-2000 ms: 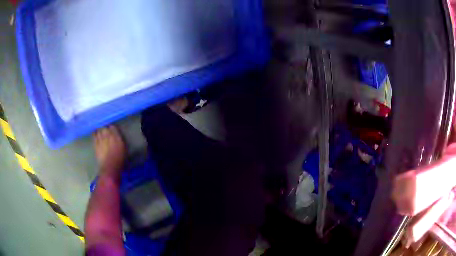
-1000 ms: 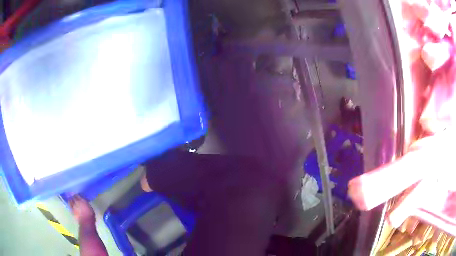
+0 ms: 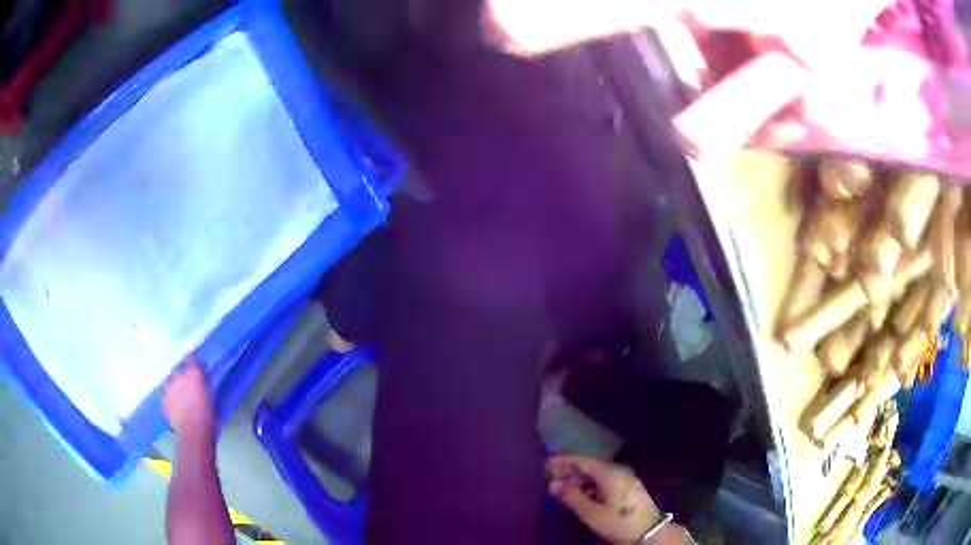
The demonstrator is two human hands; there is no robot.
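Observation:
A large blue tote (image 3: 296, 106) with a pale flat liner (image 3: 176, 218) fills the left of the head view, lying slanted. My left hand (image 3: 190, 399) is at its lower right rim, with the fingers over the edge. My right hand (image 3: 602, 498), with a bracelet at the wrist, is low in the middle beside dark clothing. Its fingers are curled, and I cannot tell if they hold anything.
Many tan leg parts (image 3: 841, 309) lie piled on the table at the right, with overexposed pink-white shapes above. Dark clothing (image 3: 458, 351) blocks the middle. A blue plastic frame (image 3: 279, 426) stands below the tote. Yellow-black tape (image 3: 160, 466) marks the floor. Blue objects (image 3: 926, 415) lie far right.
The tote has swung to a steeper slant, with my left hand still at its rim. My right hand has come into view. The table with the tan parts now fills more of the right side.

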